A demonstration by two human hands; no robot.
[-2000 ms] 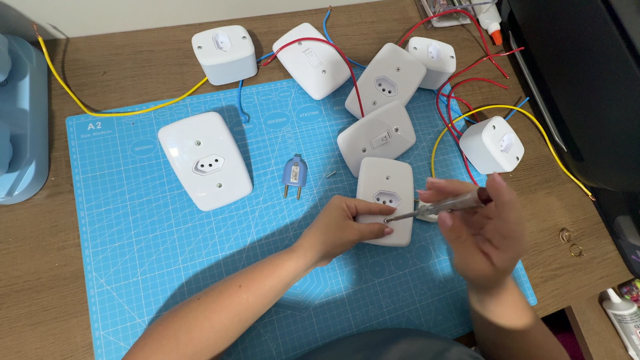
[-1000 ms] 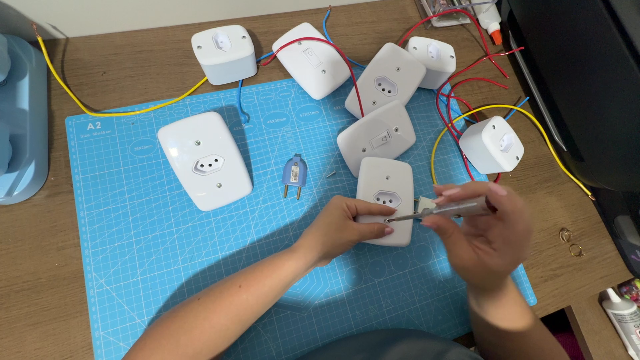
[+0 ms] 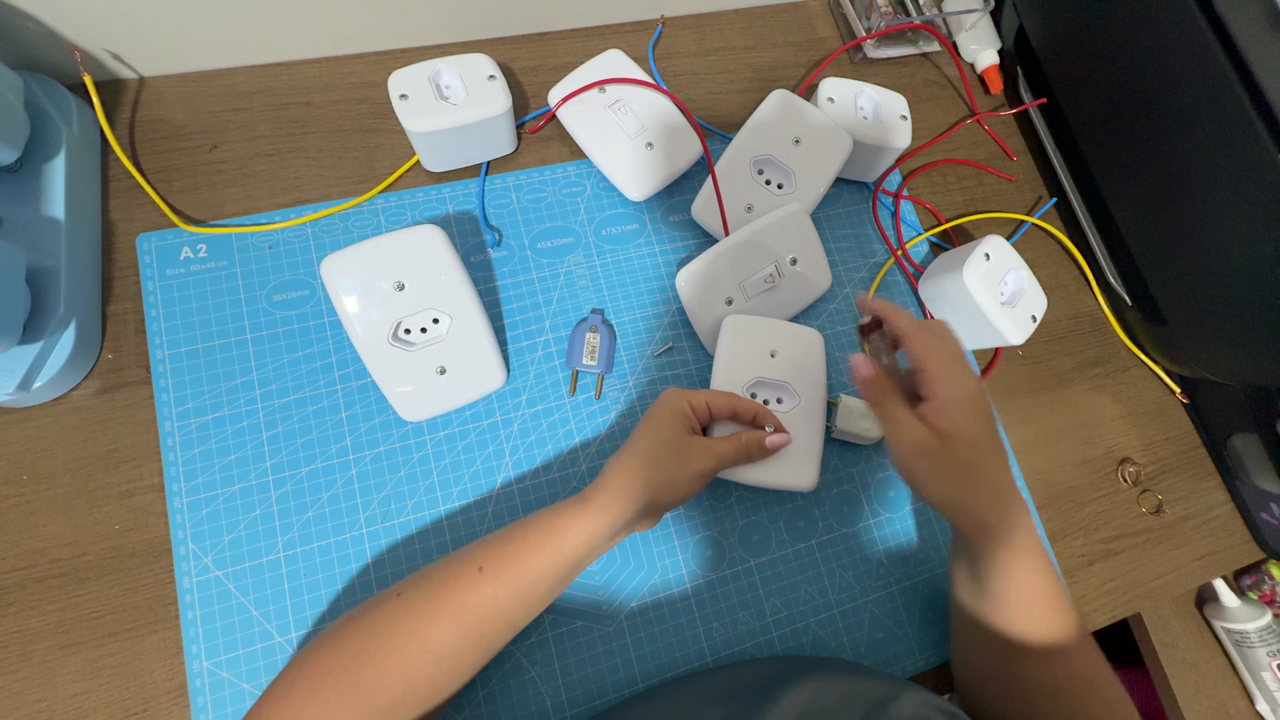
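Observation:
A white socket plate (image 3: pixel 772 345) lies on the blue cutting mat (image 3: pixel 400 520). My left hand (image 3: pixel 690 440) pinches a small screw (image 3: pixel 770 429) between thumb and forefinger at the plate's lower hole. To the right, my right hand (image 3: pixel 930 410) holds a blurred screwdriver (image 3: pixel 878 342), lifted off the screw. Between that hand and the plate sits a small off-white plug (image 3: pixel 856 420). A blue two-pin plug (image 3: pixel 591 350) and a loose screw (image 3: pixel 663 349) lie left of the plate. Touching its top edge is a switch plate (image 3: pixel 755 270).
Another socket plate (image 3: pixel 415 320) lies at left. Behind are a switch plate (image 3: pixel 627 120), a socket plate (image 3: pixel 775 160) and box sockets (image 3: pixel 455 110) with red, blue and yellow wires. Two rings (image 3: pixel 1140 485) lie at right, near a black device (image 3: pixel 1150 150) and a white tube (image 3: pixel 1243 640).
My right hand has drawn the screwdriver up and away from the screw at the plate's lower hole. My left hand stays at the plate.

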